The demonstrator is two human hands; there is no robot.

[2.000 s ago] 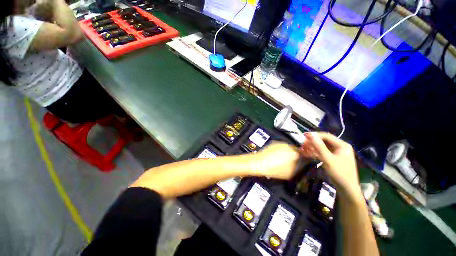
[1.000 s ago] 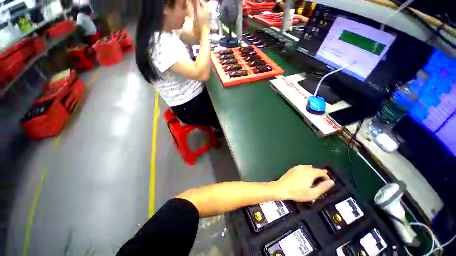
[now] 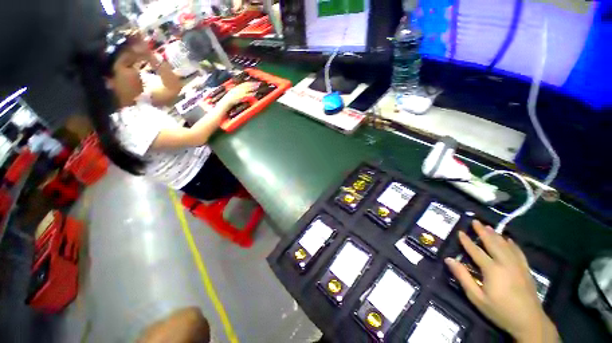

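A black tray holds several black devices with white labels and gold spots, such as this labelled device. An unlabelled device with gold print lies in its far left pocket. My right hand is at the tray's right side, fingers spread around a black device that they largely cover. A white cable hangs down to this device by my fingertips. A blurred skin-coloured part at the bottom left edge seems to be my left hand or forearm; its fingers cannot be made out.
A barcode scanner lies behind the tray; another white object is cut off at the right edge. A blue puck, a water bottle and monitors stand behind. On the left, a seated person reaches over a red tray.
The view has turned right since the last frame. My left hand has left the unlabelled device and dropped to the bottom edge. My right hand has come back into view over the tray.
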